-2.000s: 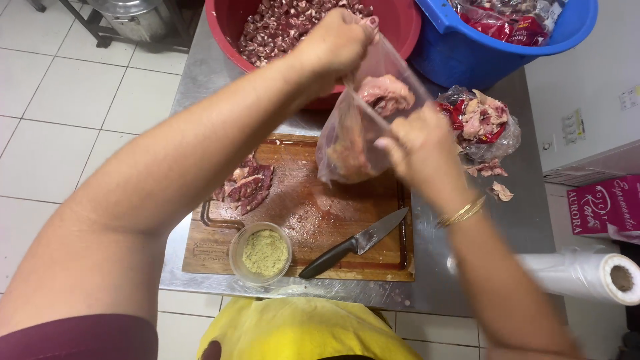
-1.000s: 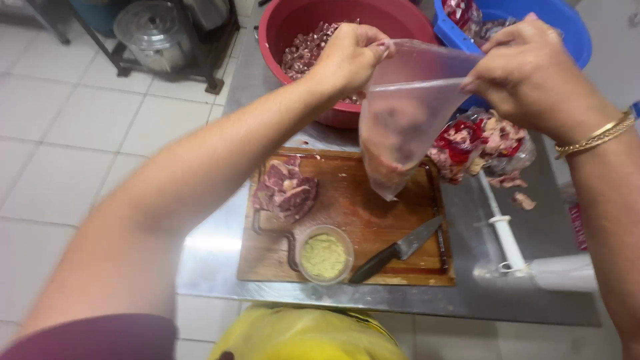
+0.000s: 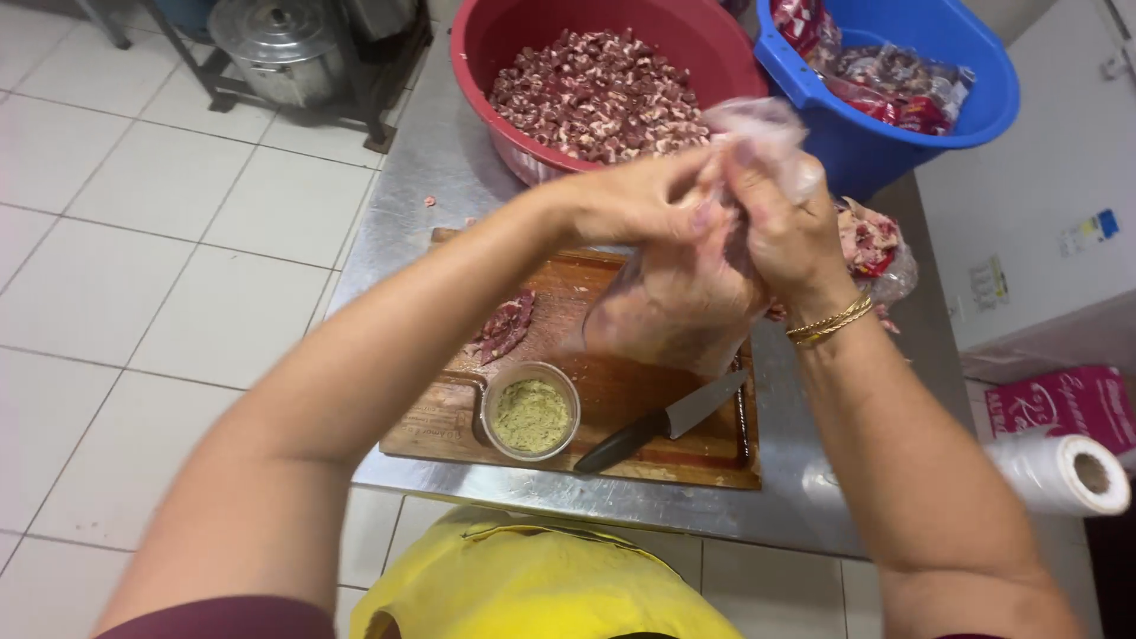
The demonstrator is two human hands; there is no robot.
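Both my hands are closed on the gathered neck of a clear plastic bag with meat inside. My left hand grips it from the left and my right hand, below a gold bracelet, from the right; both are slightly blurred. The bag hangs over a wooden cutting board. On the board lie a piece of raw meat, partly behind my left forearm, a round tub of greenish seasoning and a kitchen knife with a black handle.
Beyond the board stand a red basin of cubed meat and a blue tub holding bagged meat. Meat trimmings in plastic lie behind my right wrist. A plastic film roll is at the right edge of the steel table.
The bag's mouth was spread between my hands one second ago; now it is gathered and my hands are close together. The view has shifted.
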